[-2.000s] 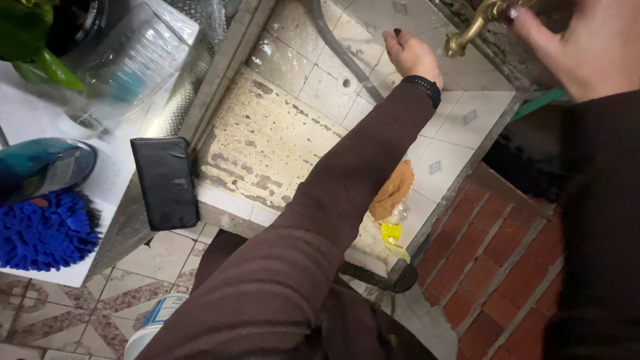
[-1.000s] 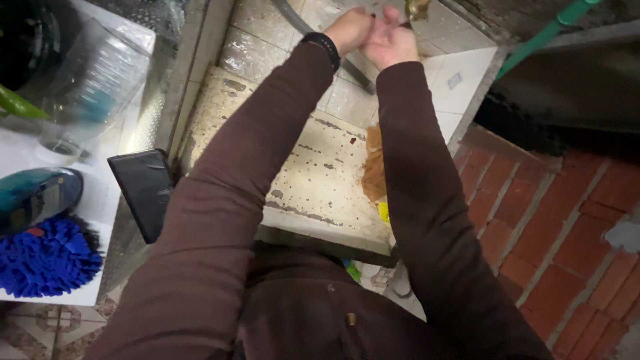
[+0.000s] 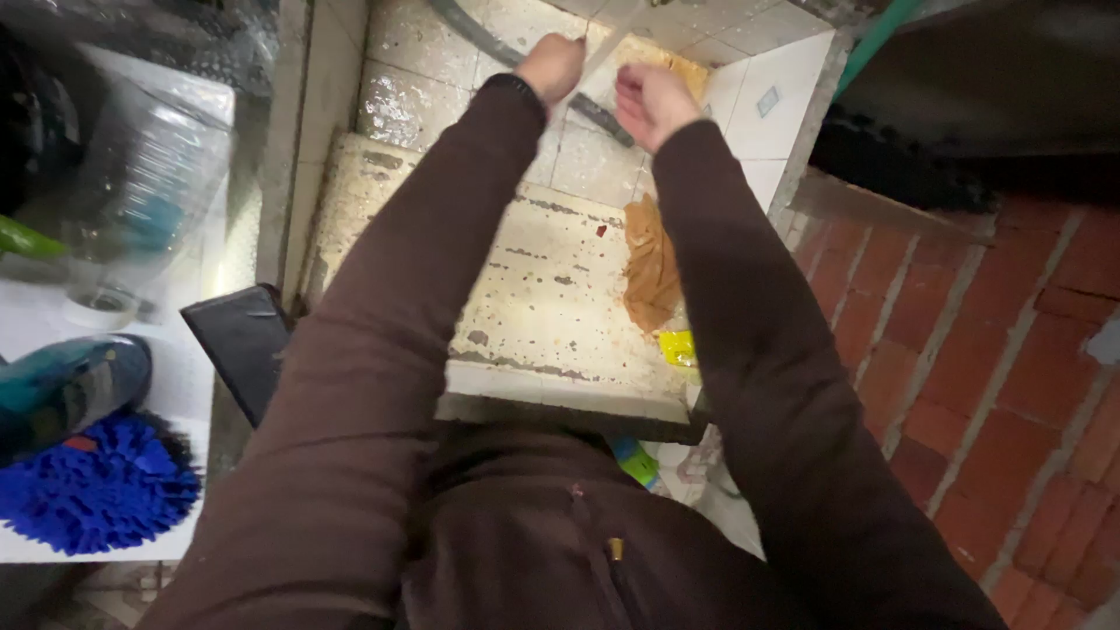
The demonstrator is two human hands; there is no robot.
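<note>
My left hand (image 3: 553,70), with a dark band at its wrist, is over the tiled sink basin (image 3: 420,101), fingers curled, nothing seen in it. To its right my right hand (image 3: 652,105) is empty with its fingers loosely bent and apart. A stream of water (image 3: 612,44) falls between the two hands, which do not touch. Beneath them a grey hose (image 3: 599,116) lies on the wet tiles. Nearer my body, a brown cloth (image 3: 649,262) and a yellow packet (image 3: 677,347) lie on the worn ribbed washing slab (image 3: 542,289).
On the left stand a clear plastic bottle (image 3: 157,192), a teal bottle (image 3: 79,385) and a blue chenille mitt (image 3: 105,481). A black phone or wallet (image 3: 241,346) rests on the ledge. A green pole (image 3: 879,39) and a brick surface (image 3: 989,376) are at the right.
My right hand has moved from near the brass tap to over the basin beside my left hand. The hands were together one second ago and are now apart. Falling water now shows between them.
</note>
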